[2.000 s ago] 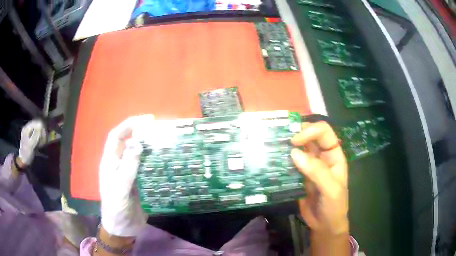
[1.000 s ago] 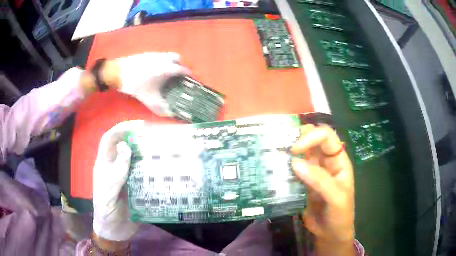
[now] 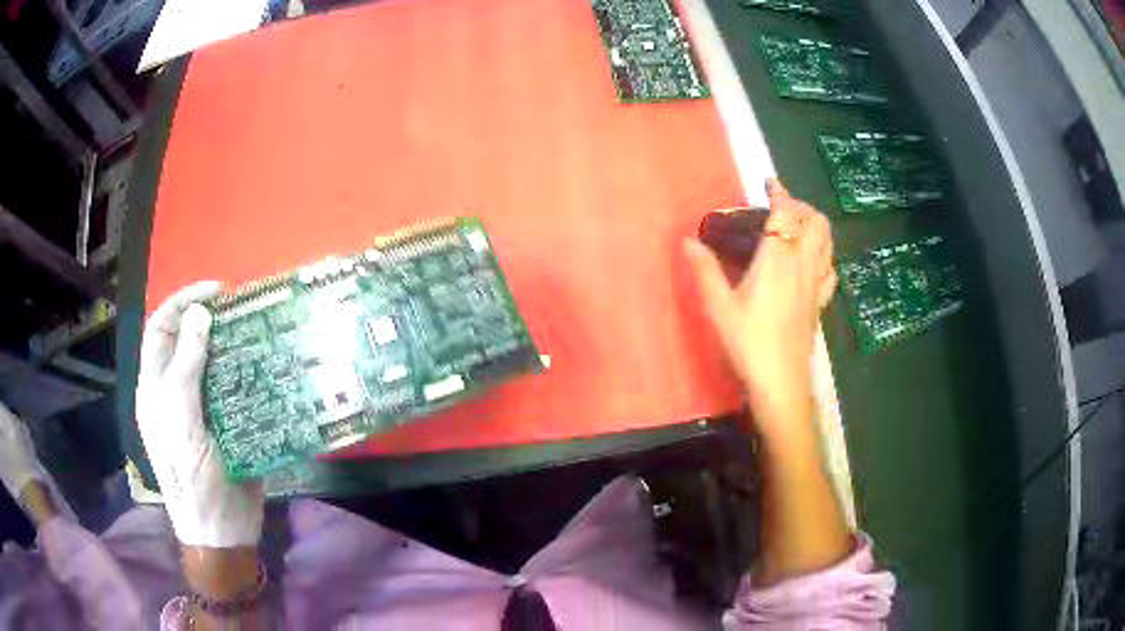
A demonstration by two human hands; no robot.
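Observation:
A green circuit board [image 3: 383,330] is held tilted above the red-orange mat, component side up, its gold pin rows along the far edge. My left hand [image 3: 191,407], in a white glove, grips the board's left end. My bare right hand [image 3: 771,284], with a ring, is at the mat's right edge, with its fingers around a black object [image 3: 735,234], which looks like the barcode scanner. Most of that object is hidden by the hand.
Another board [image 3: 651,49] lies at the far right of the red-orange mat [image 3: 407,136]. The green conveyor [image 3: 913,456] on the right carries several boards [image 3: 904,287]. A white sheet [image 3: 204,27] is at the far left. Another person's arm [image 3: 62,524] shows at lower left.
My right hand has let go of the board and moved to the black object. My left hand has moved left, with the board tilted. The other person's hand and the small board have left the mat.

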